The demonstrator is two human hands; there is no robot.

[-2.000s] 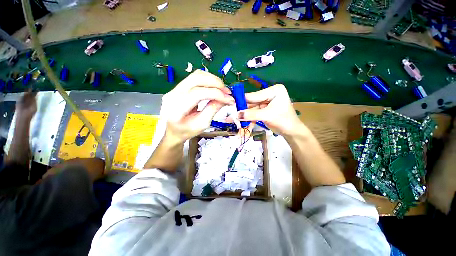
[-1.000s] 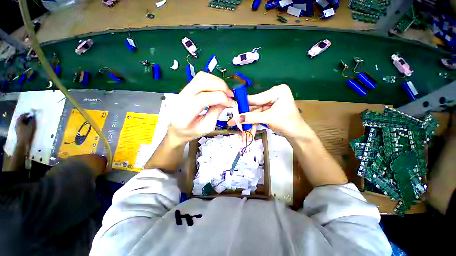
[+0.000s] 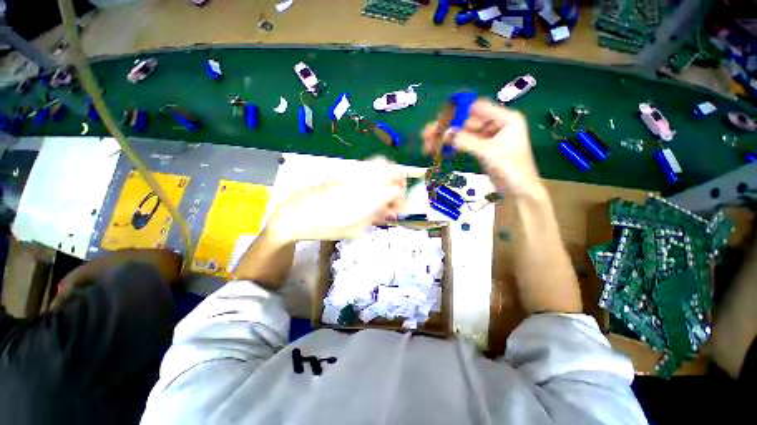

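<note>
My right hand (image 3: pixel 498 141) holds a blue battery cell (image 3: pixel 461 109) up over the near edge of the belt, with thin wires hanging from it; it is blurred. My left hand (image 3: pixel 353 199) is lower and to the left, over the far left part of the pad box (image 3: pixel 446 282); it is bright and blurred, so what its fingers hold cannot be told. The box is full of white pads (image 3: pixel 386 274). Blue cells (image 3: pixel 446 202) with wires and small green boards lie on the white sheet (image 3: pixel 473 249) just beyond the box.
The green belt (image 3: pixel 498 124) carries pink car-shaped parts (image 3: pixel 395 99) and blue cells. A heap of PCB panels (image 3: pixel 664 274) is at the right. Yellow sheets (image 3: pixel 228 224) lie on the grey board at the left, under a hanging pale hose (image 3: pixel 124 141). A neighbour's dark-clothed leg (image 3: pixel 124 307) is at the left.
My hands have moved apart. My right hand has raised the cell away and to the right, and my left hand has lowered. Cells beyond the box are uncovered. The neighbour's hand has left view.
</note>
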